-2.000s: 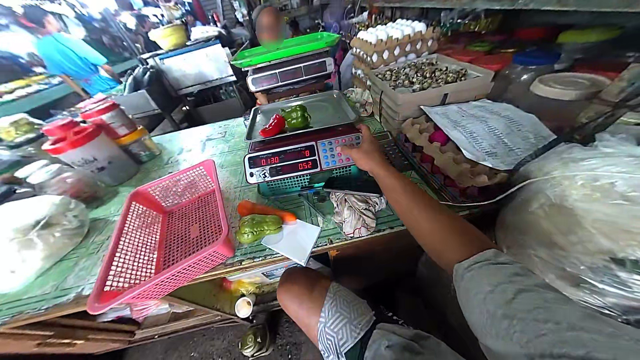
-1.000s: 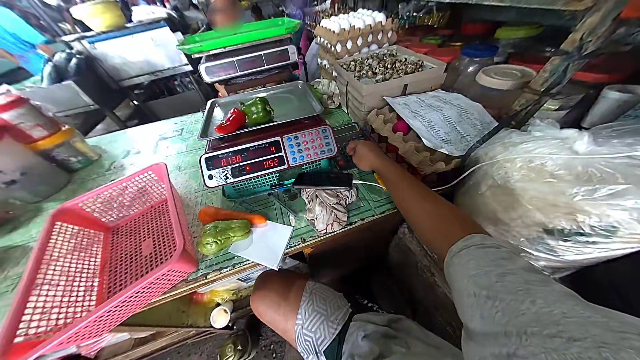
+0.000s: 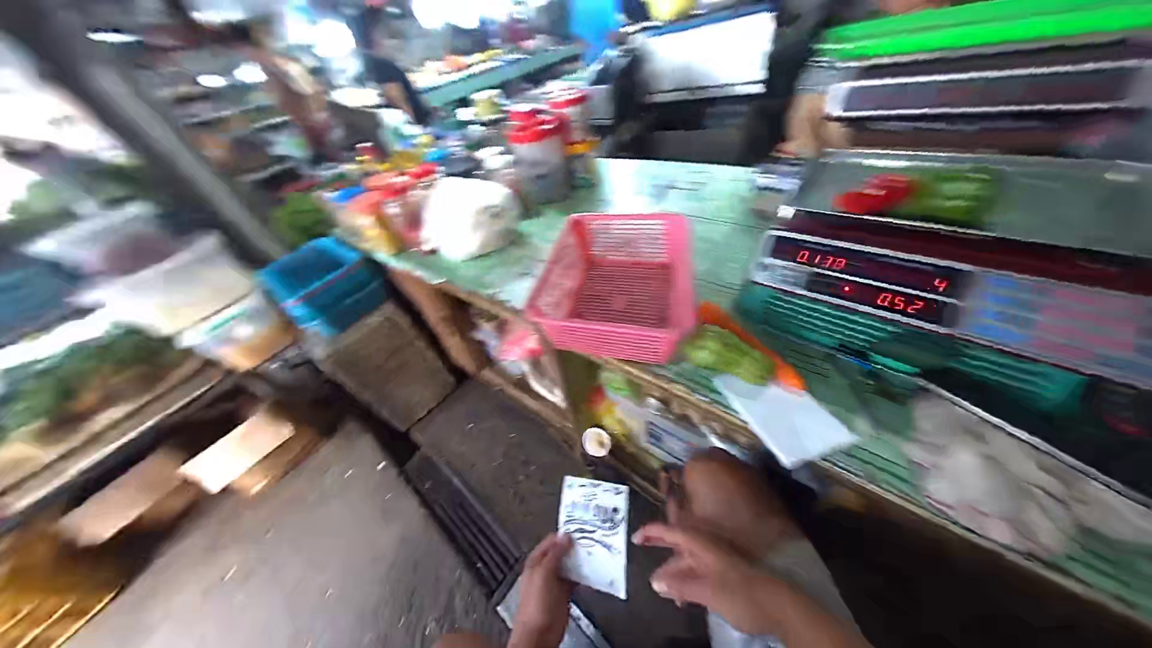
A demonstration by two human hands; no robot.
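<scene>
My left hand [image 3: 544,580] is shut on the edge of a small white printed packet [image 3: 596,536] above the floor, low in the head view. Just right of the packet is my right hand [image 3: 697,567], its fingers apart and holding nothing. On the counter beyond lie a green vegetable [image 3: 729,354], a carrot [image 3: 711,315] and a white sheet of paper [image 3: 790,418], beside a pink plastic basket [image 3: 679,297]. A digital scale [image 3: 868,279] with lit red digits carries a red pepper [image 3: 875,194] and a green pepper [image 3: 954,194]. Much of the view is blurred by motion.
Stacked blue crates [image 3: 324,283] stand at the counter's left end. Jars with red lids [image 3: 538,148] and a white bag [image 3: 470,218] sit on the far counter. A crumpled cloth [image 3: 981,477] lies below the scale. People stand in the background.
My right hand has left the scale's side and is now low beside the packet. My left hand and the packet have come into view. The view has swung left.
</scene>
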